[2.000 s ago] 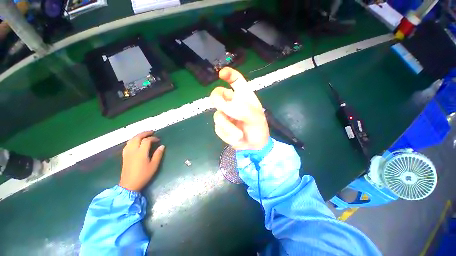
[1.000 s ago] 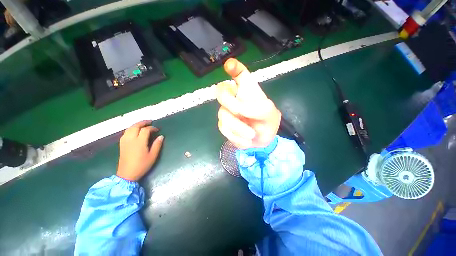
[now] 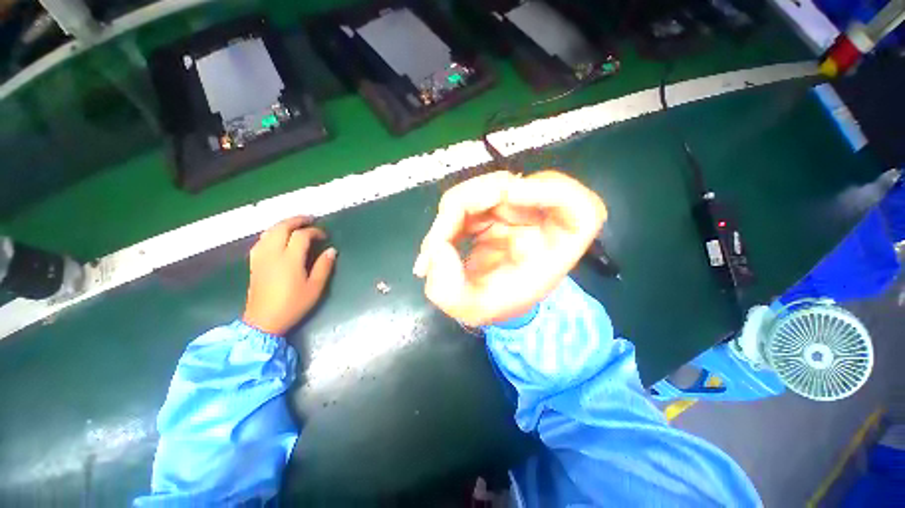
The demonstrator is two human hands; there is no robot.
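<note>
My left hand [image 3: 285,276] rests palm down on the green bench [image 3: 397,397], near the belt's white edge, with fingers slightly apart and nothing in it. My right hand [image 3: 511,248] is raised over the bench, curled into a loose ring. Glare washes it out; no object shows in it, but whether it pinches something small cannot be told. A black tool [image 3: 602,262] lies on the bench, partly hidden behind my right hand. A small pale speck [image 3: 383,287] lies between my hands. The round silver dish is hidden.
Black trays with silver-white devices stand on the green belt: left [image 3: 239,77], middle [image 3: 403,42] and right [image 3: 545,38]. A black controller [image 3: 722,243] with a red light and a cord lies at the right. A pale fan [image 3: 819,351] stands at the bench edge. A dark cylinder [image 3: 35,270] is far left.
My right hand has turned and curled from raised fingers into a ring, covering the round dish. My left hand stays on the bench. The trays sit higher in the picture.
</note>
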